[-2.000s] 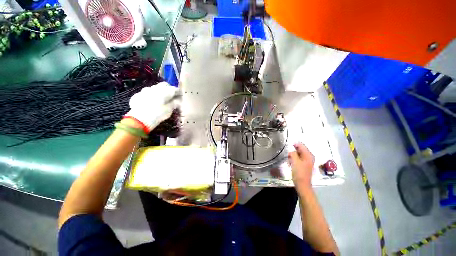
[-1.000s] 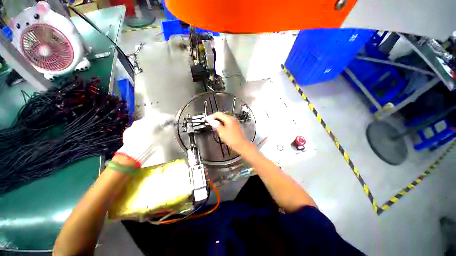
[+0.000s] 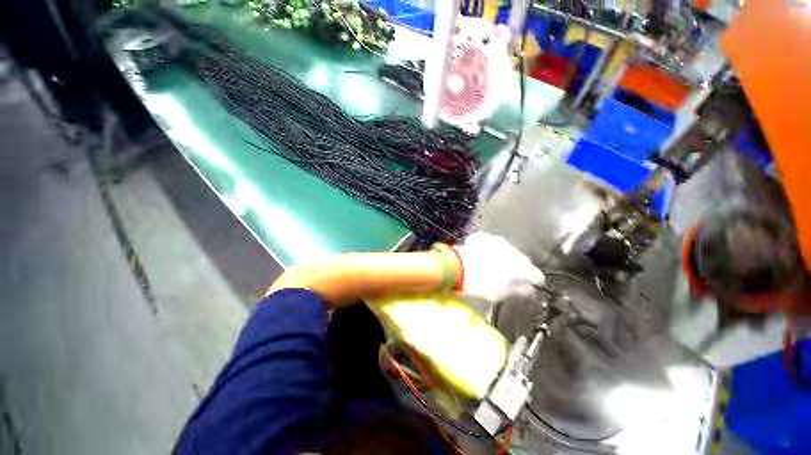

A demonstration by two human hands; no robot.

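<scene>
My left hand, in a white glove with a red cuff, is at the left edge of the winding turntable, near the metal clamp. Its fingers are blurred, and I cannot tell what they hold. My right hand is not in view. The turntable area is blurred. A silver slide runs from the clamp towards me. A yellow wrapped pad lies under my left forearm. The black cable pile lies on the green table, its dark-red ends towards the machine.
A pink-and-white fan stands on the green table behind the cables. A dark metal mechanism is behind the turntable. Black and orange loops hang at the right. An orange cover fills the upper right. Blue crates stand at the back.
The view has swung left and tilted. My left hand has moved from the turntable's left side in to the clamp. My right hand, at the clamp one second ago, has gone out of view.
</scene>
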